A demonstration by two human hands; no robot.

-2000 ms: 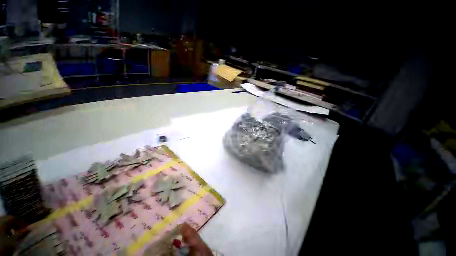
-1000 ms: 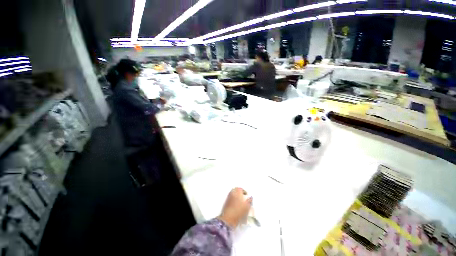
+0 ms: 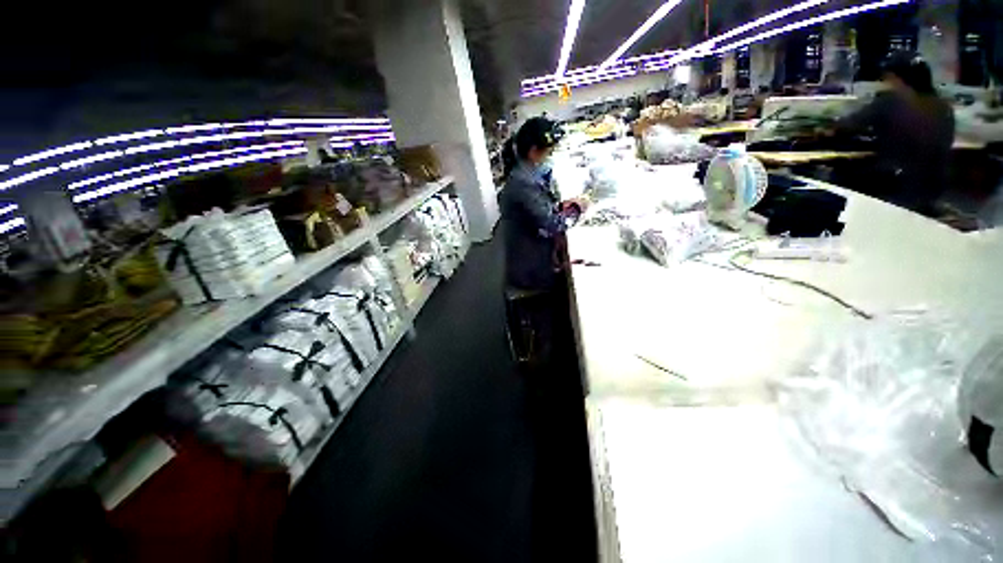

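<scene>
Neither of my hands is in the picture. Nearest in front of me is the long pale worktable [image 3: 704, 462], running away from me. A crinkled clear plastic bag [image 3: 880, 407] lies on its right side. Part of the white desk fan [image 3: 982, 396] shows at the right edge, cut off by the frame. The pink board and the fabric strips are out of view.
A person [image 3: 533, 220] stands at the table's far left edge. A second fan [image 3: 734, 187], filled plastic bags [image 3: 668, 233] and a black item [image 3: 805, 207] are farther along. Shelves [image 3: 363, 236] with tied bundles [image 3: 297, 357] line the dark aisle. Another person [image 3: 913, 132] is at back right.
The view has swung left from the pink board to the aisle and shelves. The hand seen on the table a second ago has left the picture. The panda-like fan has shifted to the right edge.
</scene>
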